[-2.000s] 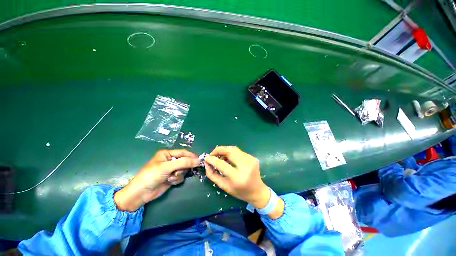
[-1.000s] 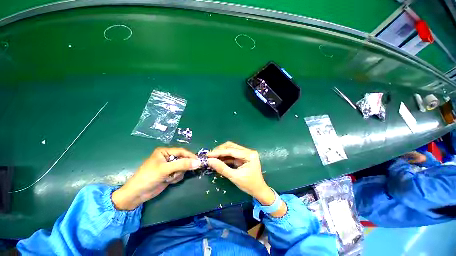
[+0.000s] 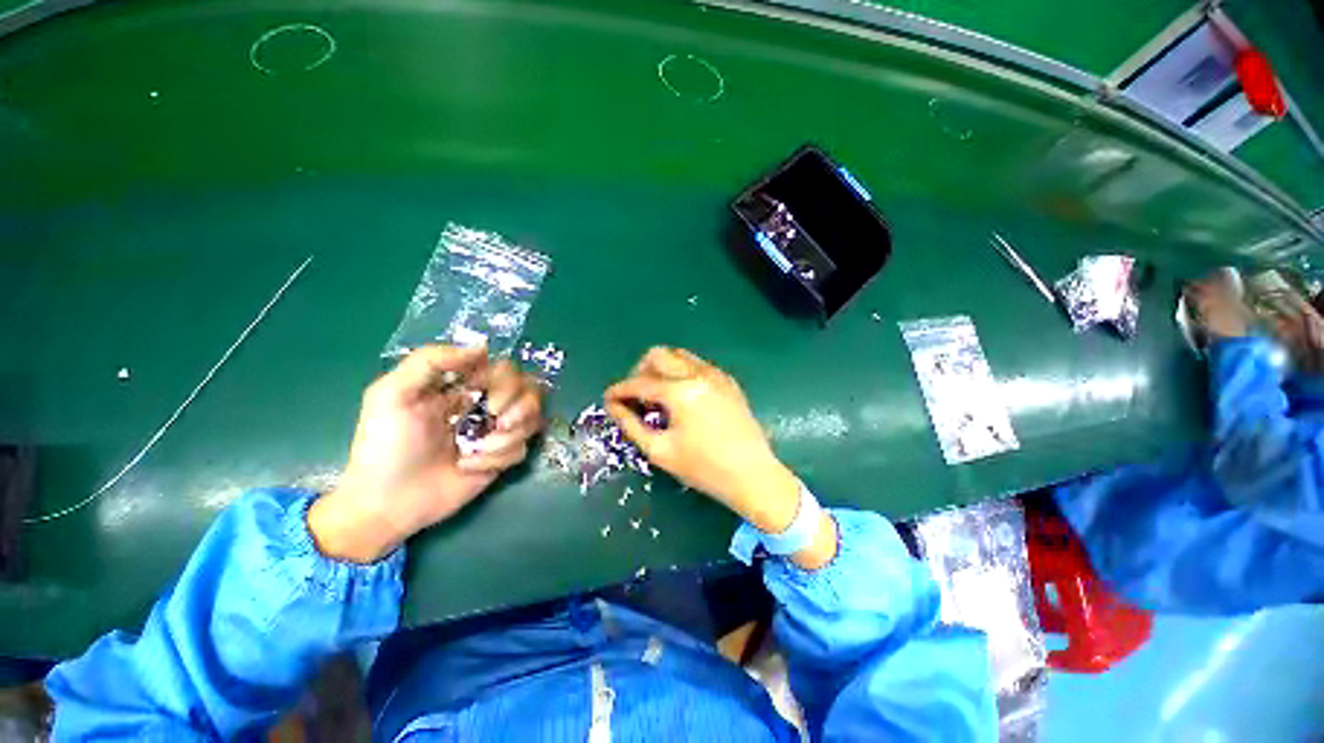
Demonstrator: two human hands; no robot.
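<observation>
My left hand (image 3: pixel 443 443) is turned palm up with curled fingers and holds several small dark, silvery components (image 3: pixel 473 423). My right hand (image 3: pixel 700 428) is at the right edge of the pile, fingertips bent down, with a small dark piece showing at its curled fingers. The loose pile of small components (image 3: pixel 603 447) lies on the green bench between my hands, with pale specks in front of it. A smaller cluster of pieces (image 3: pixel 542 359) lies beyond, beside the left clear zip-lock bag (image 3: pixel 472 290), which my left hand partly overlaps.
A black bin (image 3: pixel 813 232) with shiny pieces stands beyond my right hand. A second clear bag (image 3: pixel 958 389), tweezers-like tool (image 3: pixel 1024 269) and crumpled bag (image 3: pixel 1099 295) lie right. A thin white line (image 3: pixel 203 389) curves left. Another person's hands (image 3: pixel 1227 308) reach in far right.
My hands were together over the pile; now they are apart. My left hand has turned palm up, exposing pieces. The other person's hands have reached the far-right bench items.
</observation>
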